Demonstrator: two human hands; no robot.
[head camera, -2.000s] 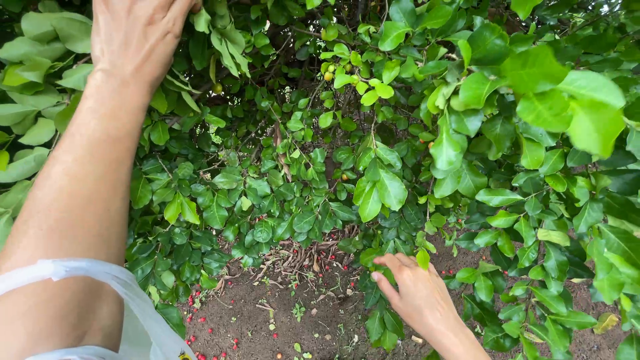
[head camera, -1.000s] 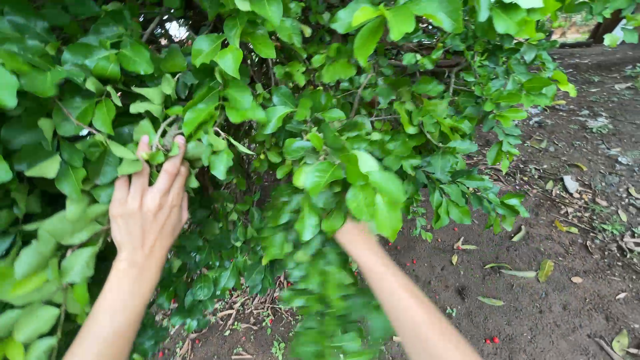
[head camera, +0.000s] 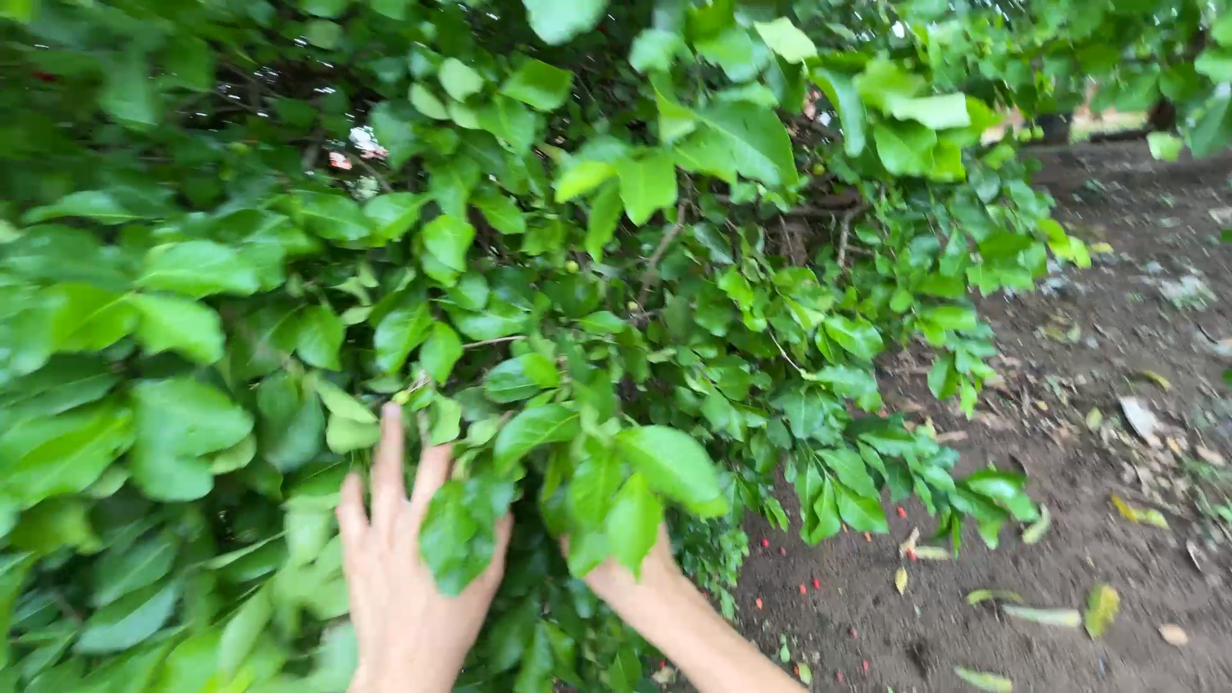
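Note:
My left hand (head camera: 419, 549) is spread among the leaves of a dense green shrub (head camera: 539, 260), fingers apart and pointing up, with a leafy sprig hanging across its palm side. A small greenish fruit (head camera: 401, 396) shows just above its fingertips. Close by on the right, my right hand (head camera: 630, 568) reaches into the foliage; leaves (head camera: 630, 500) cover its fingers, so whether it grips anything is hidden. Thin branches (head camera: 664, 245) show between the leaves above both hands.
Brown bare soil (head camera: 924, 616) lies at the right, scattered with small red fruits (head camera: 815, 583), yellowed fallen leaves (head camera: 1101, 610) and dry litter. Leafy branches hang over the soil's near edge and fill the left side.
The view has swung to the right since two seconds ago. My left hand was raised at the upper left; now it is lower, and both hands are close together in the leaves.

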